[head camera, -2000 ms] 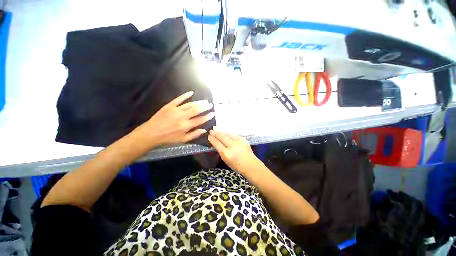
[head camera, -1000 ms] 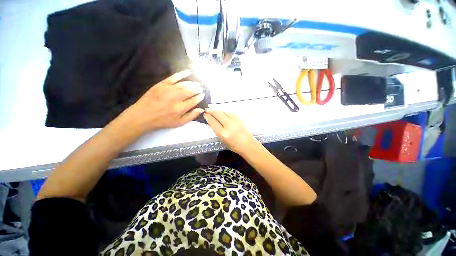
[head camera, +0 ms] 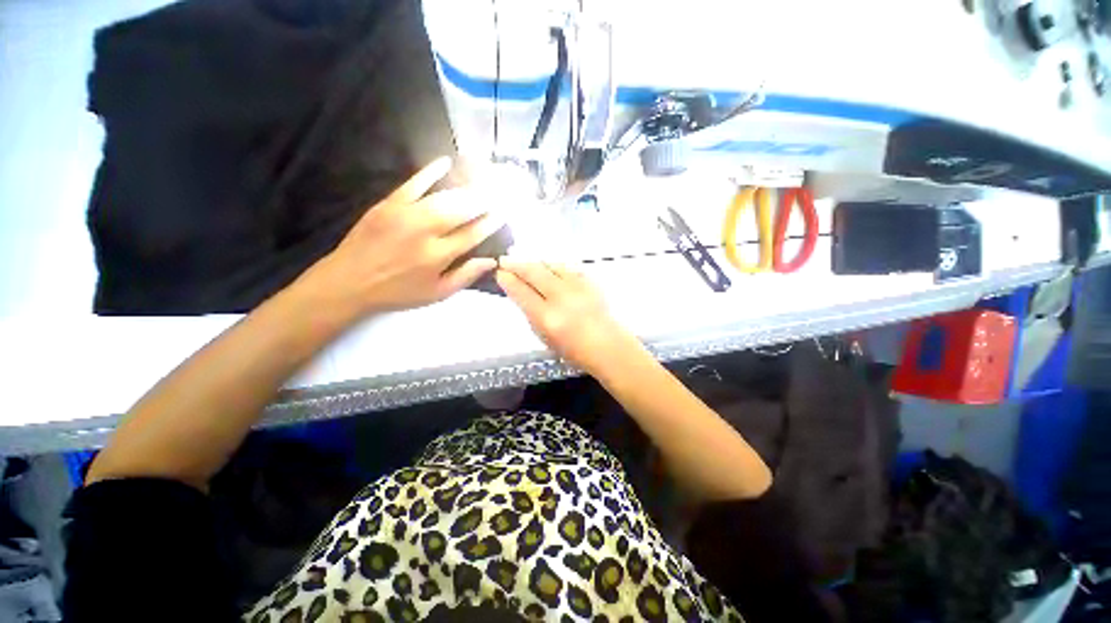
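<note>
A black garment piece (head camera: 256, 146) lies on the white table, left of the needle area of the sewing machine (head camera: 804, 104). My left hand (head camera: 408, 250) lies on its right part with fingers spread, pressing the cloth near the lit machine head. My right hand (head camera: 548, 298) pinches the cloth's lower right edge between thumb and fingers, close to my left fingertips. The presser foot and needle are washed out by glare.
Thread snips (head camera: 694, 250), scissors with yellow and red loops (head camera: 770, 231) and a flat black rectangle, perhaps a phone (head camera: 886, 237), lie right of the needle. The table's grey front edge (head camera: 426, 383) runs below my hands. Dark cloth (head camera: 816, 450) and a red stool or crate (head camera: 956, 355) are lower right.
The cloth and both hands have moved up and slightly left from two seconds ago, nearer the machine head. Since one second ago they have shifted little; the view has shifted slightly.
</note>
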